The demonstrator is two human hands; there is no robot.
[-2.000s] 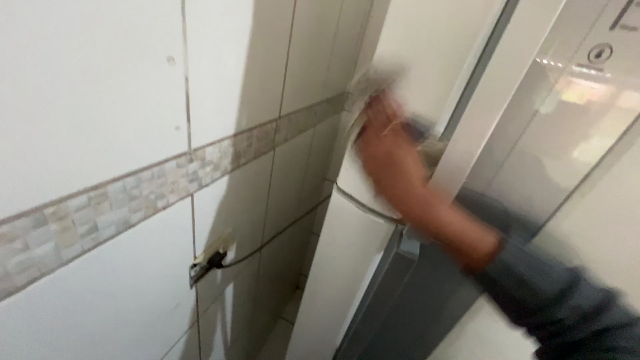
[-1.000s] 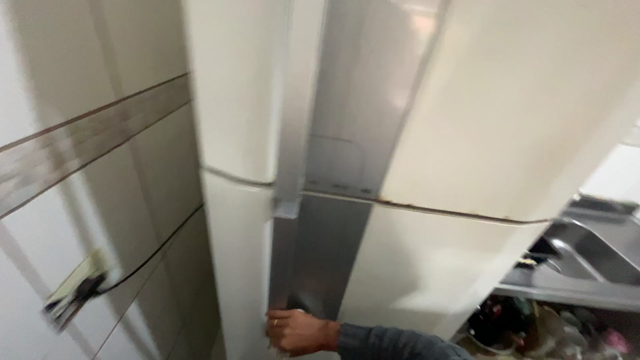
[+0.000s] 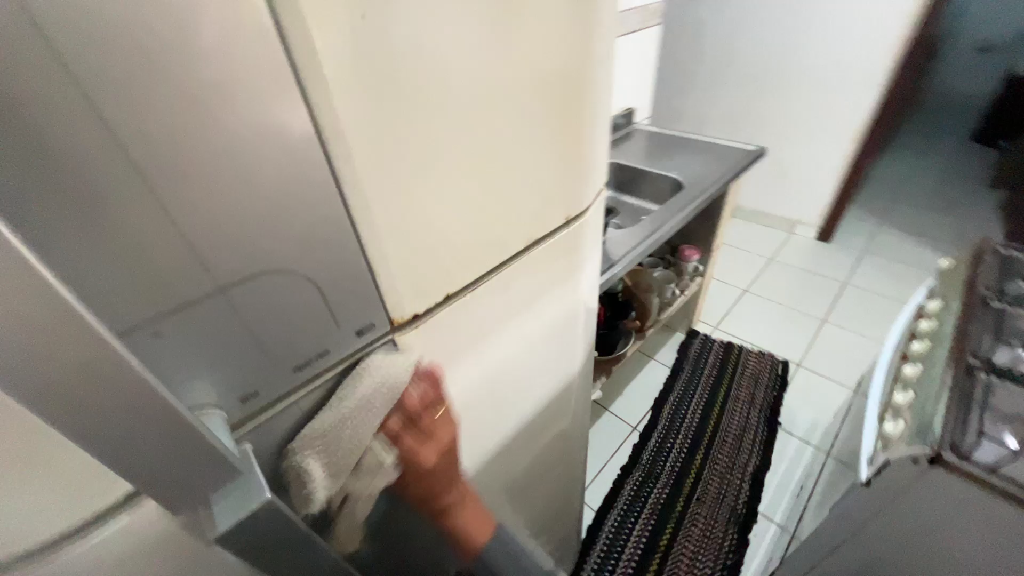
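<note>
My right hand (image 3: 428, 444), with a thin ring on one finger, presses a folded whitish cloth (image 3: 352, 424) against the refrigerator front. The cloth lies just below the seam between the upper door (image 3: 472, 144) and the lower door (image 3: 512, 360), on the grey centre strip. Its loose end hangs under my fingers, which are blurred. Left of the cloth runs the long grey door handle (image 3: 120, 384), split at the seam. Brownish marks show along the edge of the upper door. My left hand is out of view.
Beyond the refrigerator stands a steel sink counter (image 3: 704, 156) with dishes and cups (image 3: 664, 280) on a shelf below. A striped woven rug (image 3: 696, 464) lies on the tiled floor (image 3: 768, 288). At the right is a gas stove (image 3: 988, 360) with a row of knobs.
My right hand was at the refrigerator's side by the tiled wall, then low on the front near the handle; now it is at the door seam with the cloth. The view has swung right.
</note>
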